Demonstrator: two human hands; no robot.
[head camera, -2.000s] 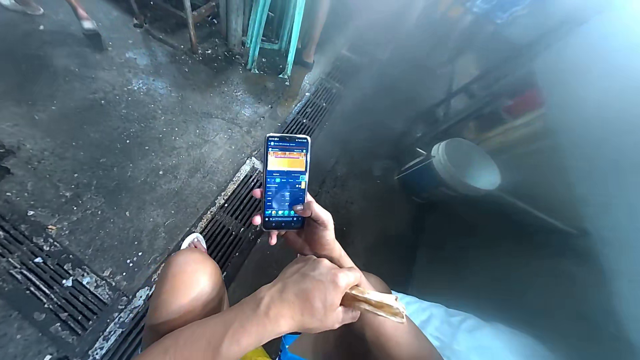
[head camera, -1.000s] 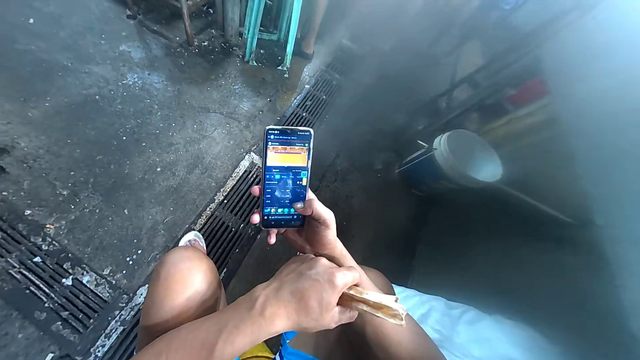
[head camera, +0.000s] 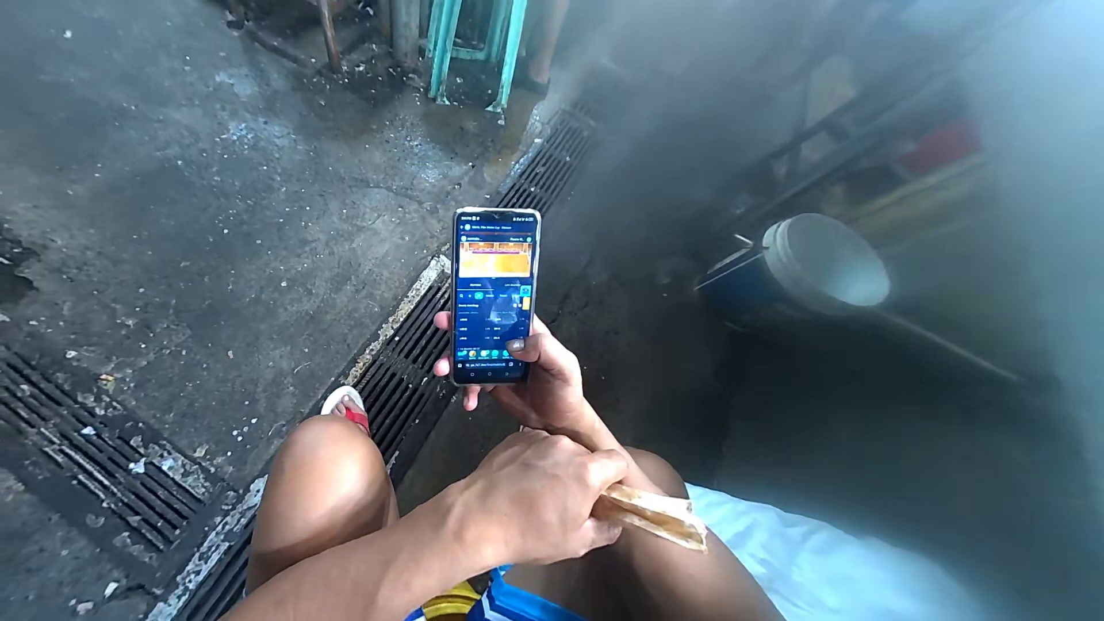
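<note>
My right hand (head camera: 552, 375) holds a smartphone (head camera: 494, 297) upright, palm up, with the fingertips along its left edge and the thumb over the lower right of the lit screen. The screen shows a dark page with an orange picture near the top. Below it, my left hand (head camera: 552, 496) lies back up across the right wrist, closed on a pale brown, trough-like piece (head camera: 660, 517) whose far end points to the lower right. What this piece is, I cannot tell; the rest of it is hidden in the fist.
Metal drain grates (head camera: 414, 371) run through the wet concrete floor (head camera: 216, 207). A tilted white and blue bucket (head camera: 828, 263) stands at the right amid haze. Green stool legs (head camera: 509, 52) and another person's foot (head camera: 535, 84) are at the top. White sheeting (head camera: 828, 552) lies beside my right thigh.
</note>
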